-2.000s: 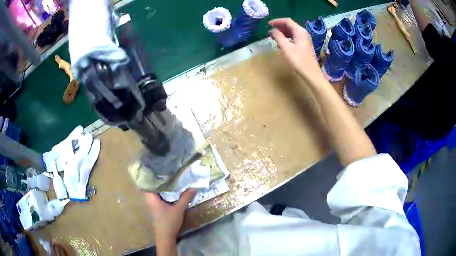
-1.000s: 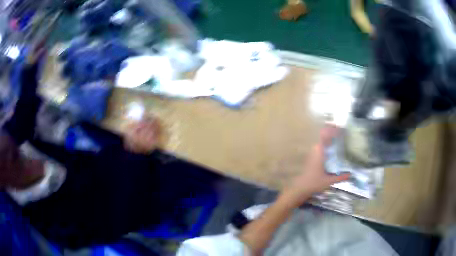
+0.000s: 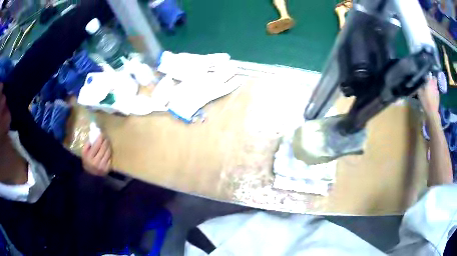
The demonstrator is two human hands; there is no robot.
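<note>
The lever hand press (image 3: 368,65) stands over the right part of the bench. Its grey-tan pressing block (image 3: 325,140) is above a white base pad (image 3: 303,182); I cannot tell whether they touch. No blue piece shows under the block. My right hand (image 3: 429,95) is at the right, beyond the press, partly hidden by the press arm. It is beside small blue boots with pale rims (image 3: 442,82), cut by the picture's edge; its grip is unclear. My left hand is not in view.
White gloves (image 3: 200,92), a white crumpled cloth (image 3: 120,90) and a clear bottle (image 3: 107,45) lie left of the press. A person's hand (image 3: 97,155) at left holds a small white item. Tan forms (image 3: 280,22) lie on the green belt (image 3: 225,30).
The view has swung left, so the press shows at right. My left hand, earlier at the block and pad, is out of view. My right hand shows at the right edge.
</note>
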